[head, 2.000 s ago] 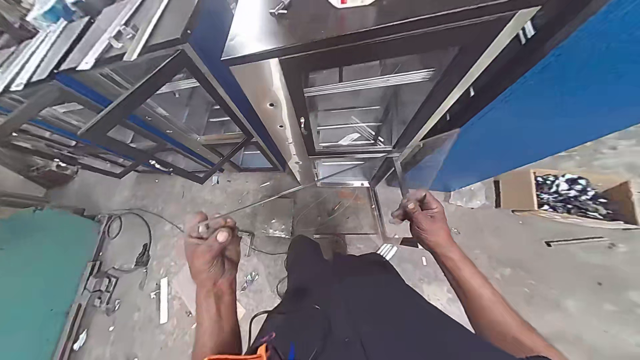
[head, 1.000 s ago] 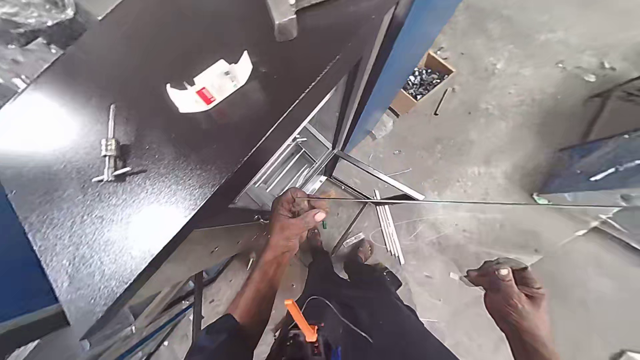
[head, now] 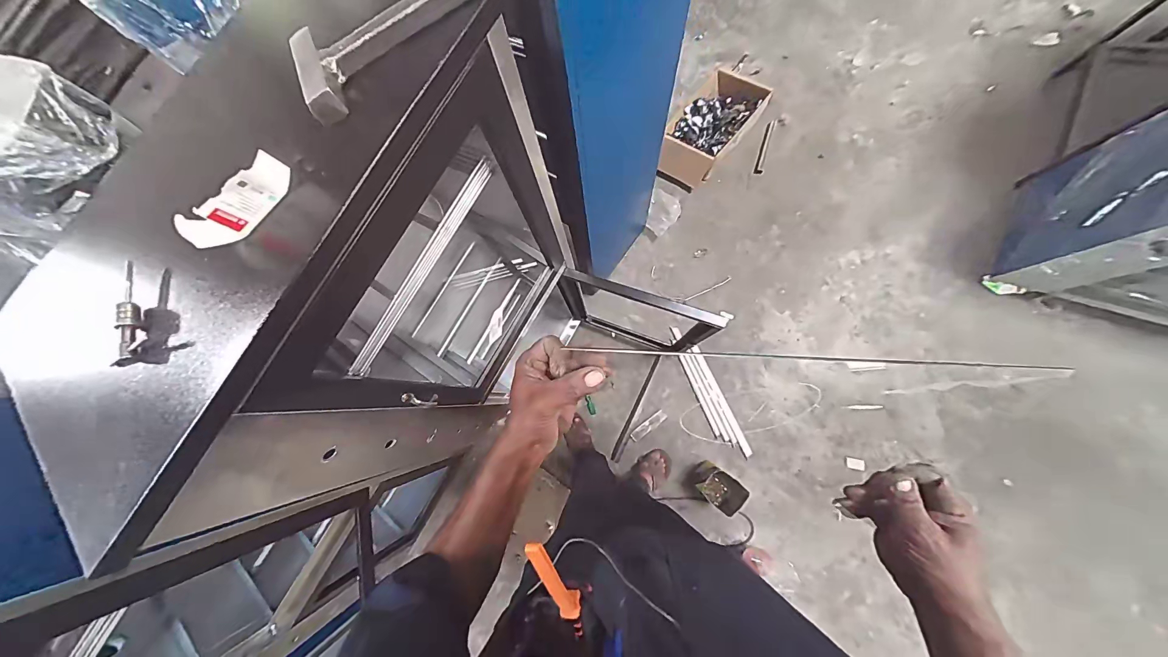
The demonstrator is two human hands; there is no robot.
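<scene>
My left hand (head: 552,388) pinches one end of a long thin strip (head: 803,357), which stretches out to the right over the floor. Lower right, my right hand (head: 912,511) is raised with fingers bent together; a small dark bit shows at its fingertips, too unclear to name. Beside my left hand stands a dark metal cabinet with a glazed door (head: 438,274), and a small framed panel (head: 648,310) juts out at its far lower corner. On the cabinet top lie a drill chuck with a bit (head: 128,319), a torn white and red package (head: 239,203) and a hammer (head: 321,87).
A cardboard box (head: 689,164) of small dark parts sits on the floor beside a blue panel (head: 620,119). White strips (head: 716,392) and a yellow-black device (head: 721,488) lie near my feet. Another blue cabinet (head: 1086,210) stands at right. Plastic-wrapped items (head: 55,146) are at upper left.
The view has swung strongly since the first frame. Two seconds ago both hands were at the thin strip before the cabinet; now it extends rightward from my left hand, and my right hand is apart from it.
</scene>
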